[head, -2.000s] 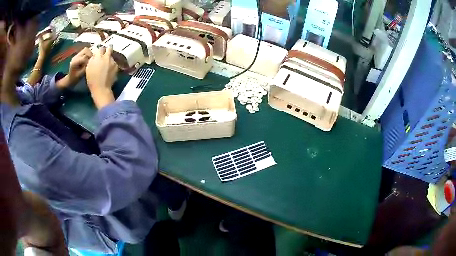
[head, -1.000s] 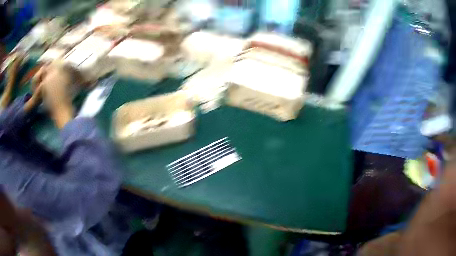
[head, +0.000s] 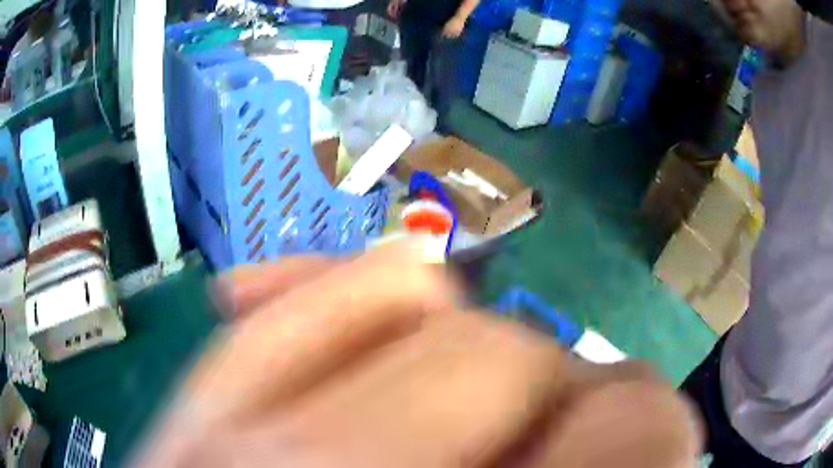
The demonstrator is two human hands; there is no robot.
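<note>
A large, blurred hand fills the lower middle of the view, close to the camera. It looks like my right hand [head: 429, 366]. Its fingers are bent and point left, and its underside is cut off by the bottom edge. Whether it holds anything cannot be told. My left hand is not in view. At the far left, a closed cream housing [head: 75, 315] with a brown band stands on the green bench [head: 155, 334]. A sheet with black bars [head: 84, 445] and part of an open cream housing [head: 16, 430] show at the lower left.
A blue slotted basket [head: 205, 155] stands at the bench end, with an orange-red and blue item [head: 427, 218] beside it. An open carton [head: 457, 187] and clear bags [head: 388, 105] are behind. A person in a light top [head: 790, 238] stands at right, near brown cartons [head: 712, 247].
The view has swung right, so the bench and housings have moved to the left edge and the seated worker is out of view. The hand from the lower right is now large across the middle.
</note>
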